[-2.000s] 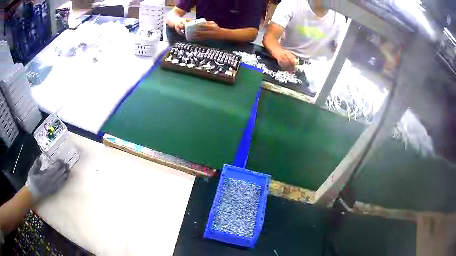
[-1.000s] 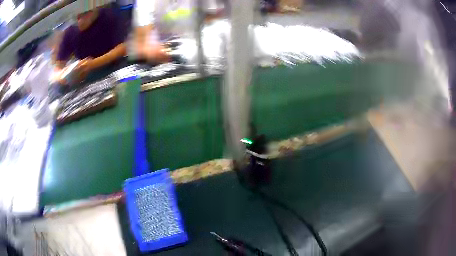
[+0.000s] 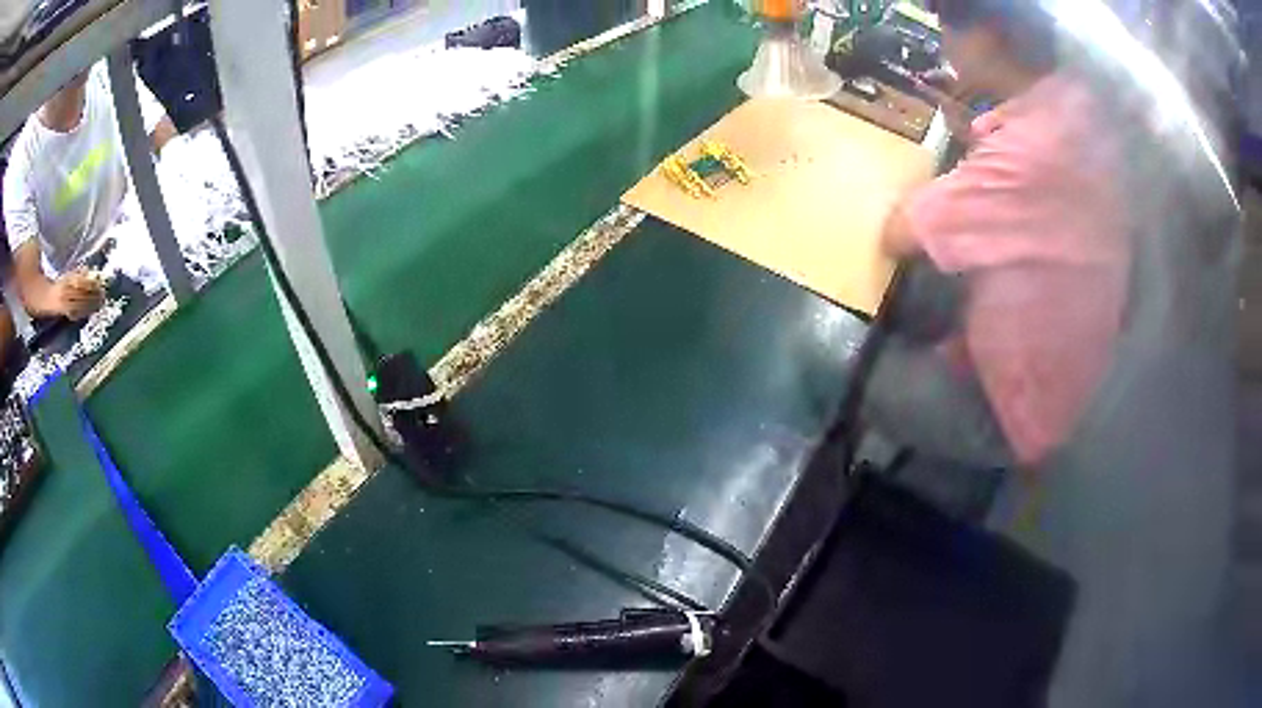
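Note:
Neither of my hands is in view. Nearest in front of me, a black electric screwdriver [image 3: 581,638] lies on the dark green bench [image 3: 609,401], its thin metal tip pointing left and its cable running back to the left. A blue bin [image 3: 235,570] full of tiny silvery pieces stands at the lower left, cut off by the bottom edge.
A black crate [image 3: 927,595] is low at the lower right. A person in a pink shirt [image 3: 1038,263] sits at the right by a tan board [image 3: 817,180] with yellow parts [image 3: 706,169]. A grey post [image 3: 284,208] and black box [image 3: 408,401] stand at the belt's edge.
The view has swung far to the right. My gloved left hand, earlier on white housings, has left the picture. The blue bin now shows at the lower left; the screwdriver and black crate have come into view.

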